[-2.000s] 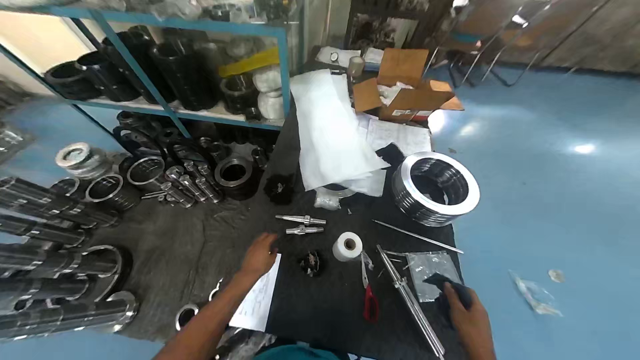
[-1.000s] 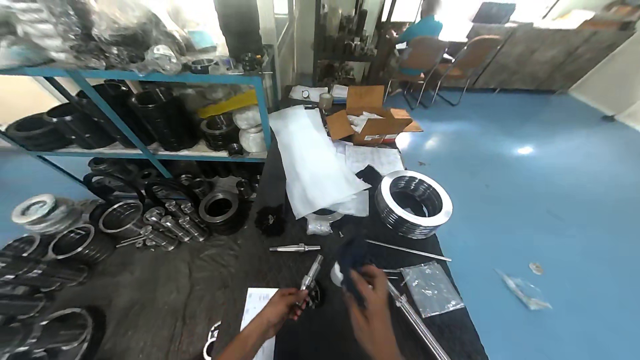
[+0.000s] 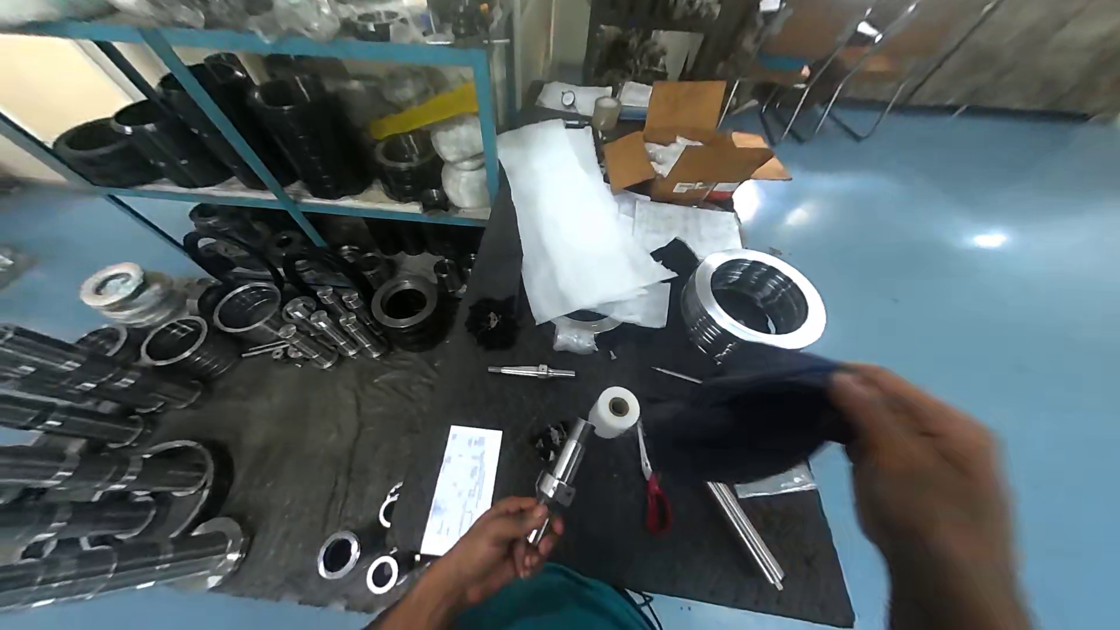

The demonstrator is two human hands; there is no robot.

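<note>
My left hand [image 3: 516,538] grips the lower end of a stepped metal shaft [image 3: 564,468], which tilts up and away to the right. A dark cloth [image 3: 752,411], blurred by motion, hangs from my right hand [image 3: 910,446] over the table's right side. A second stepped shaft [image 3: 531,372] lies beyond on the black table cover. Between the shaft and the cloth are a white roll [image 3: 615,411] and scissors with red handles [image 3: 656,503]. A small dark part [image 3: 551,440] lies partly behind the held shaft.
Stacked metal rings [image 3: 754,297], white sheets [image 3: 577,236] and an open cardboard box [image 3: 691,166] stand farther back. Long metal rods [image 3: 745,534] lie at right, a printed paper [image 3: 462,486] at left. Machined cylinders [image 3: 96,472] fill the left side, below a blue shelf rack [image 3: 289,206].
One shaft, lying on the table two seconds ago, is now in my left hand. My right hand has swung the cloth out to the right, away from the shaft.
</note>
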